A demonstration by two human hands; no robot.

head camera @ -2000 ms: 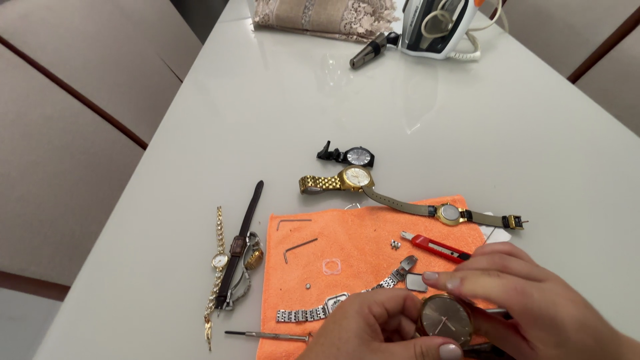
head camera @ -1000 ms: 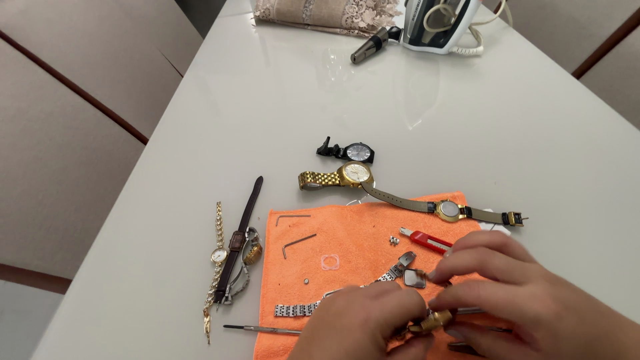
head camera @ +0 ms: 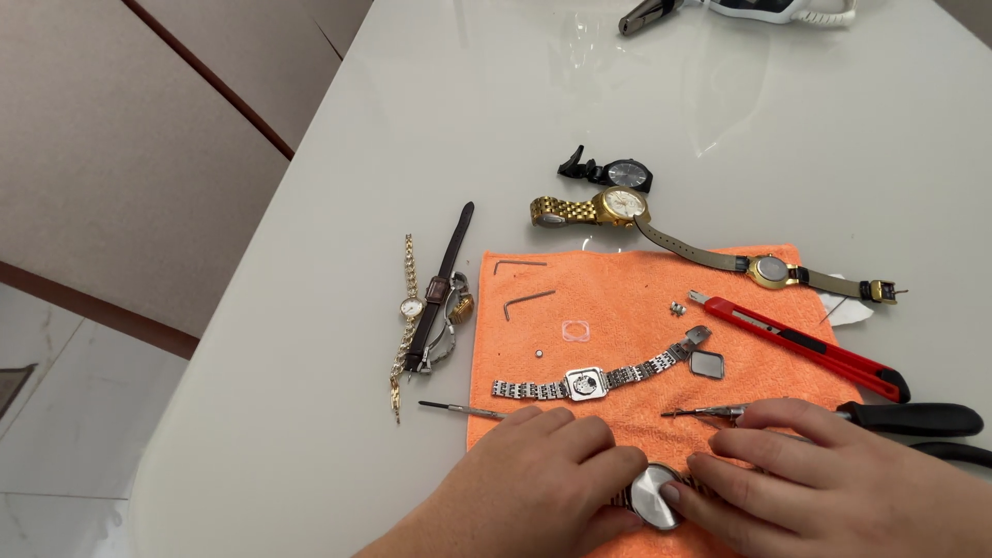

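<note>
Near the bottom of the view my left hand [head camera: 554,473] grips the band of a metal wristwatch [head camera: 652,500], whose shiny steel back faces up. My right hand [head camera: 814,480] holds the other side, its thumb on the case back. Both rest over an orange cloth [head camera: 604,294]. Just above them lies an opened silver bracelet watch [head camera: 587,383] with its movement showing, beside its loose square case back [head camera: 707,365]. A thin screwdriver [head camera: 463,409] lies by my left hand. Black-handled pliers [head camera: 911,418] lie partly behind my right hand.
A red utility knife [head camera: 802,341], two hex keys [head camera: 521,264], a button cell [head camera: 539,353] and small links [head camera: 677,308] lie on the cloth. Leather-strap watch [head camera: 772,270], gold watch [head camera: 622,204] and black watch [head camera: 628,175] lie beyond; several others lie left. An iron [head camera: 759,8] stands at the far edge.
The held watch showed its dial two seconds ago; now its steel back faces up. My hands have moved down the cloth, uncovering the opened bracelet watch. The view has shifted.
</note>
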